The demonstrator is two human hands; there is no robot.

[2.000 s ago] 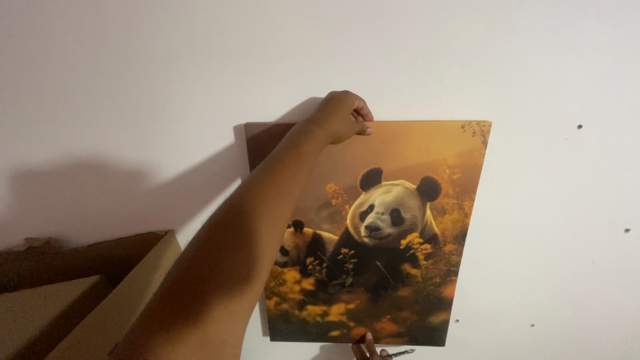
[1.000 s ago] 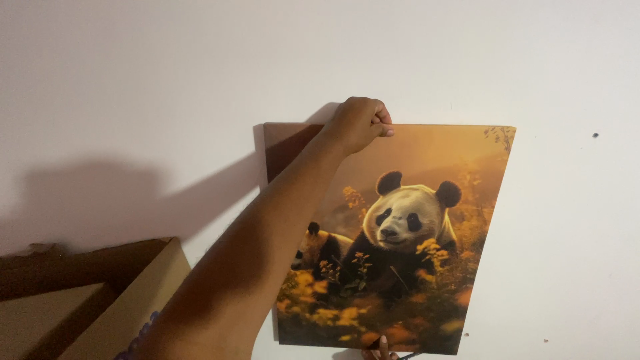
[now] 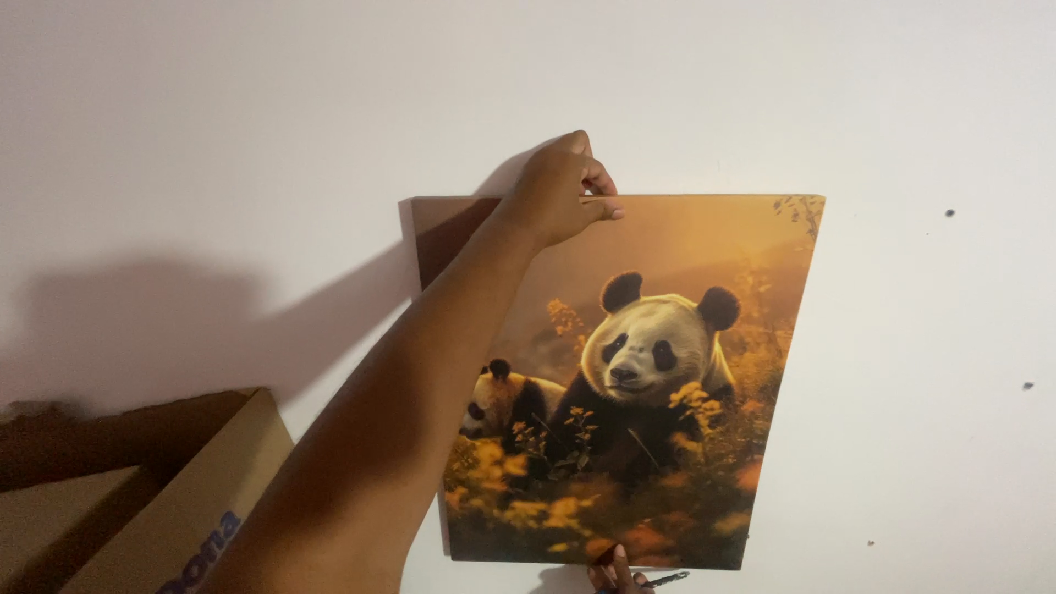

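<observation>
My left hand (image 3: pixel 569 186) reaches up across the front of a rectangular panda picture panel (image 3: pixel 660 346) and grips its top edge, thumb on the front face, fingers at the rear. The panel is against or very near the white wall; its top edge looks about level. Below, the fingertips of my right hand (image 3: pixel 619 573) touch the panel's bottom edge. A thin dark tool (image 3: pixel 666 580) sticks out to the right from that hand; its kind cannot be told, and most of the hand is out of frame.
An open cardboard box (image 3: pixel 206 487) with blue print stands at lower left, partly behind my left forearm. The white wall (image 3: pixel 907 330) bears a dark hole (image 3: pixel 949 213) at upper right, another hole (image 3: pixel 1027 386) lower down and a small mark (image 3: pixel 870 543). Shadows fall on the left.
The panel, with both hands at its edges, has shifted slightly right along the wall, nearer to the upper right hole. Both hands keep about the same places on it.
</observation>
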